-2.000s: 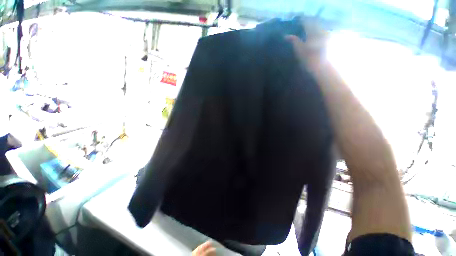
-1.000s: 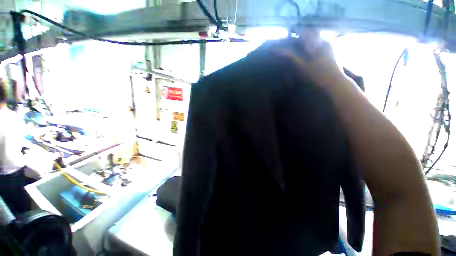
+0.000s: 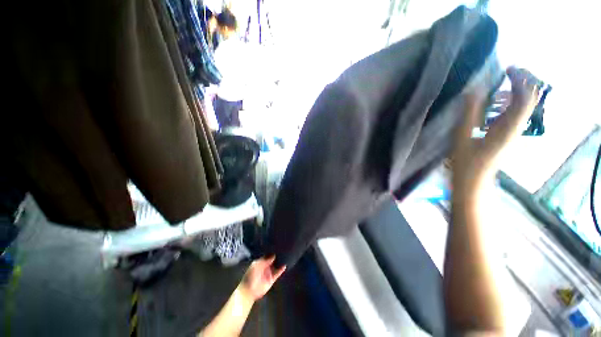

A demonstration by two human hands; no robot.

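Observation:
A dark charcoal suit jacket [image 3: 329, 141] hangs tilted in the air in front of me, its collar and lapel toward the upper right. My left hand [image 3: 262, 275] is shut on the lower end of a sleeve. My right hand [image 3: 491, 128] is raised at the jacket's right side, blurred, its thumb apart from its fingers. Part of the jacket lies behind it and between thumb and fingers; I cannot tell if it grips cloth or a hanger. A long dark padded pressing board [image 3: 403, 263] lies below the jacket.
Brown garments [image 3: 155, 125] hang close at the left, with a checked garment [image 3: 191, 39] behind them. A black fan [image 3: 236, 164] stands beyond a white rail [image 3: 188, 227]. A person [image 3: 227, 66] is at the back. Yellow-black tape [image 3: 134, 312] marks the grey floor.
The view has turned toward the hanging brown garments. The jacket has swung from hanging upright to tilted. My left hand, out of sight one second ago, now holds the sleeve end.

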